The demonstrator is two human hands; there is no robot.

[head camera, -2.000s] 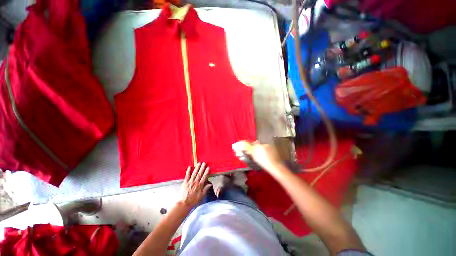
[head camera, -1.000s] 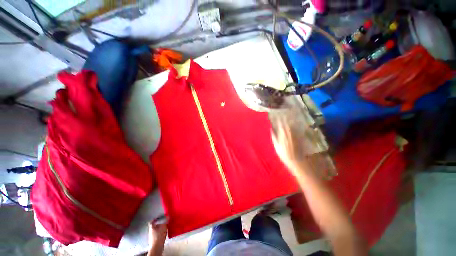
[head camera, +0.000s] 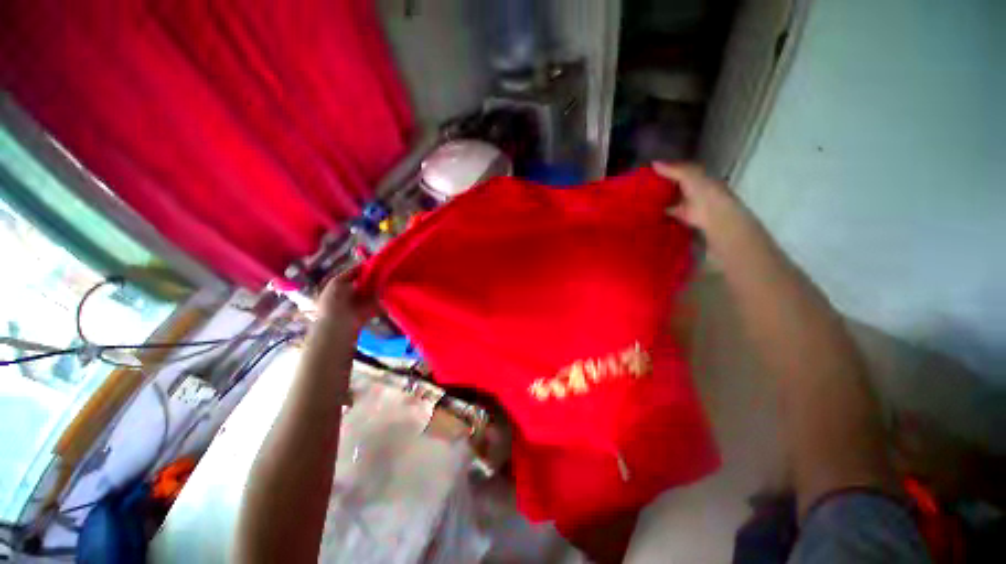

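Note:
A red vest (head camera: pixel 530 286) hangs spread in the air between my two hands, blurred by motion. A pale yellowish printed or embroidered marking shows on its lower part, with a small pale strip below it. My left hand (head camera: pixel 342 295) grips one edge of the vest at the left. My right hand (head camera: pixel 686 196) grips its upper right corner. The fingers are partly hidden by the cloth and blur. The iron is not visible.
The pale pressing table (head camera: pixel 226 485) is at the lower left, with an orange scrap (head camera: pixel 173 478) beyond it. A red curtain (head camera: pixel 221 110) and window are at the left. Cluttered items stand behind the vest. A pale wall (head camera: pixel 905 165) and doorway are at the right.
The view has swung up and to the right. My hands have left the table and iron and now hold a red vest up in the air; its marked side faces me.

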